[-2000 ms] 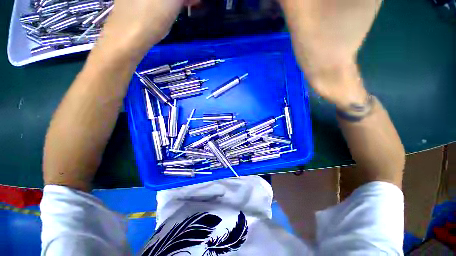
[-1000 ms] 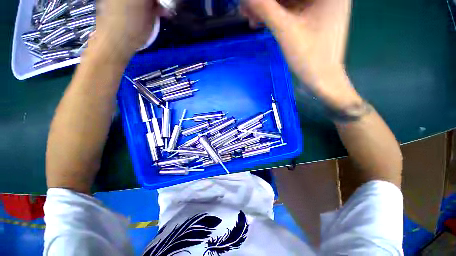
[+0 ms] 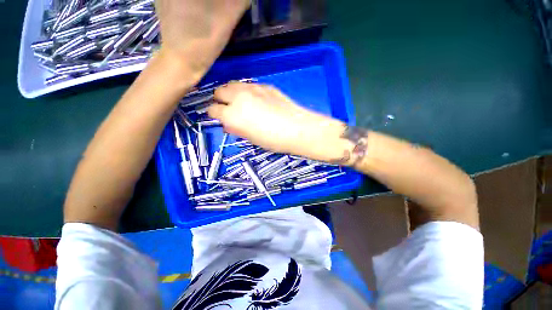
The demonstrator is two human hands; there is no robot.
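Note:
The blue parts tray (image 3: 348, 91) lies in front of me on the bench with many loose silver metal cylinders (image 3: 258, 180) in it, thin rods at their ends. My right hand (image 3: 260, 115) is over the tray's left part, its fingers down at the cylinders at the upper left; whether it grips one is hidden. My left hand (image 3: 200, 24) is at the top edge, partly cut off, beyond the tray and in front of the black machine (image 3: 281, 24); its fingers and anything in them cannot be seen.
A white parts tray (image 3: 29, 66) heaped with similar cylinders stands at the upper left, partly behind my left arm. The bench top is dark green. Brown panels (image 3: 502, 212) are below the bench at the right, and a red shape (image 3: 27, 251) is below it at the left.
My right hand has moved from the machine down and left into the blue tray. My left hand has moved slightly right at the top edge. More of the white tray's cylinders show.

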